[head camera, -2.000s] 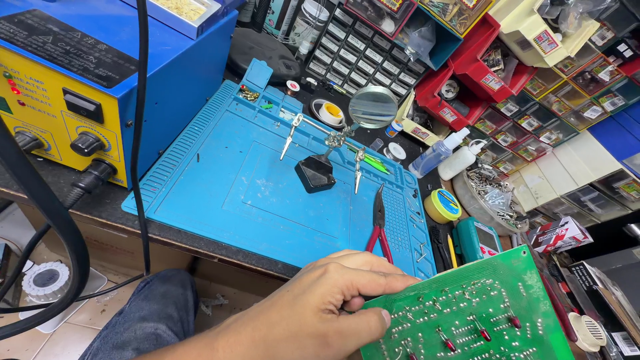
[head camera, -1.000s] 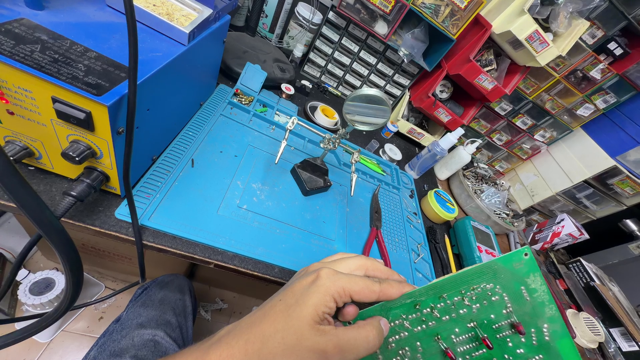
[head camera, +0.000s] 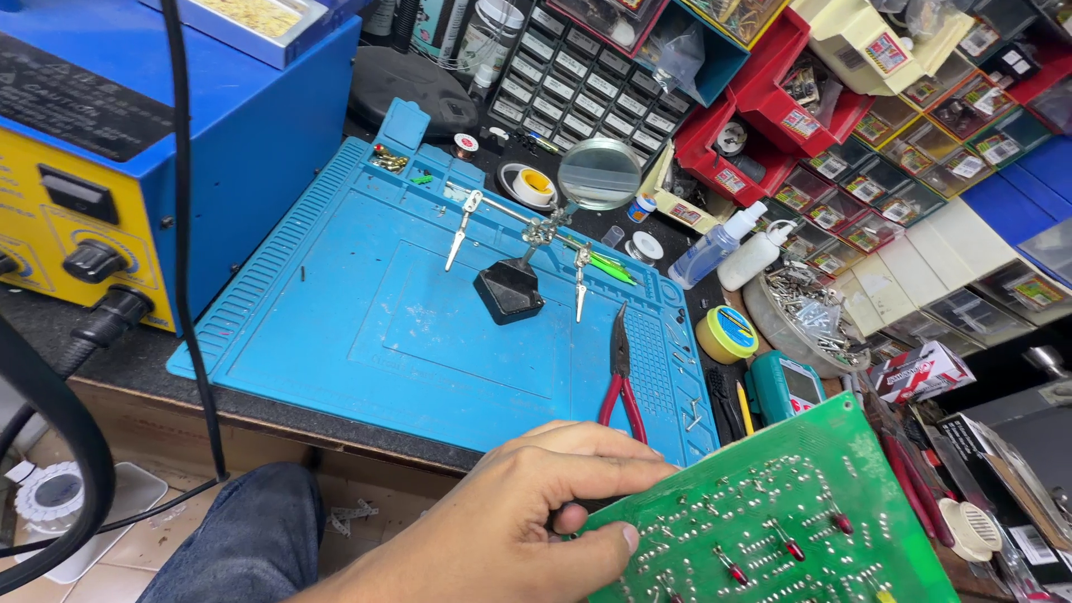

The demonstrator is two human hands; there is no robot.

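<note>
My left hand [head camera: 536, 511] comes in from the bottom and grips the left edge of a green printed circuit board [head camera: 779, 511], thumb on the near face and fingers behind the edge. That face shows many solder joints and several red glass-like components. My right hand is not in view. Beyond my fingers, red-handled long-nose pliers [head camera: 621, 368] lie on the blue silicone work mat [head camera: 402, 335]. A helping-hands stand [head camera: 509, 289] with a magnifying lens [head camera: 600, 173] and two alligator clips stands on the mat, farther off.
A blue and yellow soldering or rework station [head camera: 243, 159] stands at left, with black cables hanging before it. At right are a yellow tin [head camera: 727, 334], a teal meter [head camera: 783, 387], plastic bottles [head camera: 718, 244], a bowl of metal parts [head camera: 804, 322] and parts drawers [head camera: 837, 167].
</note>
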